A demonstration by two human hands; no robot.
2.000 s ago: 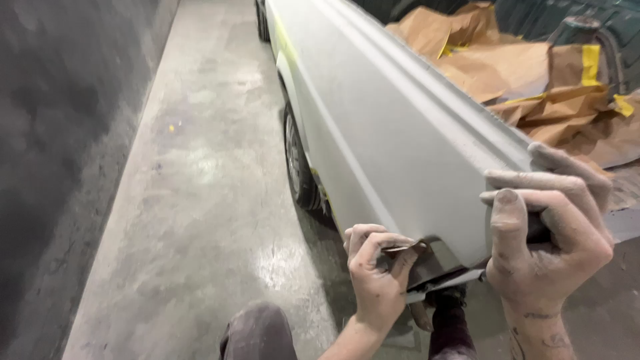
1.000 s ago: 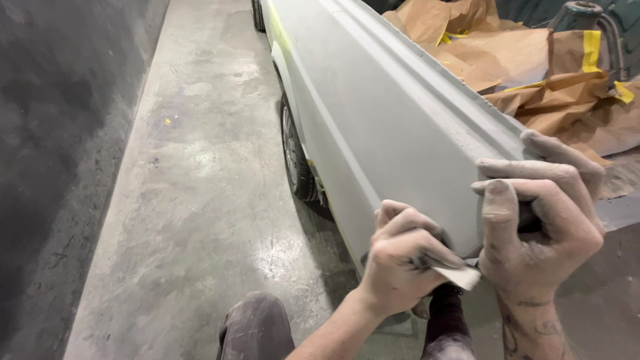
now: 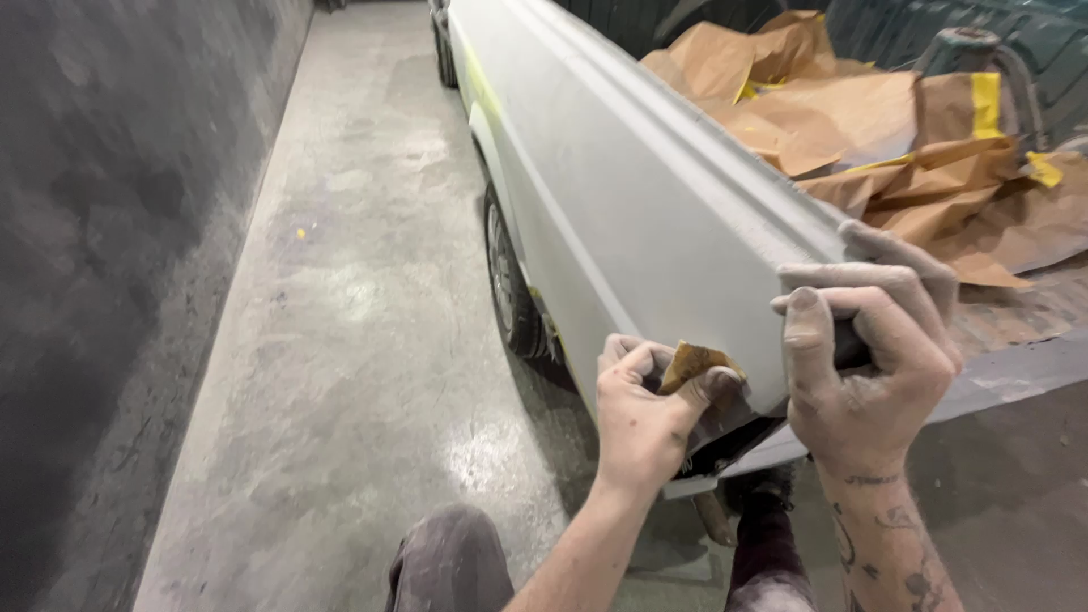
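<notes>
A long pale grey vehicle side panel (image 3: 646, 204) runs from the top of the view down to my hands. Near its lower rear corner my left hand (image 3: 650, 399) pinches a small folded piece of brown sandpaper (image 3: 699, 364) between thumb and fingers. My right hand (image 3: 871, 357) is curled around the panel's rear end, its dusty fingers bent and the thumb upright against the edge. Something dark shows inside its curl; whether the hand holds it or it belongs to the vehicle, I cannot tell. Grey dust coats the fingers of both hands.
A wheel (image 3: 510, 280) sits under the panel, with another farther off. Crumpled brown masking paper (image 3: 858, 119) with yellow tape lies on the vehicle at the right. A dark wall (image 3: 127, 212) stands left of the concrete floor (image 3: 365, 365). My knee (image 3: 455, 561) is at the bottom.
My left hand has turned, and the brown face of the sandpaper now shows; a second ago a pale edge pointed down to the right. My right hand stays at the panel's end.
</notes>
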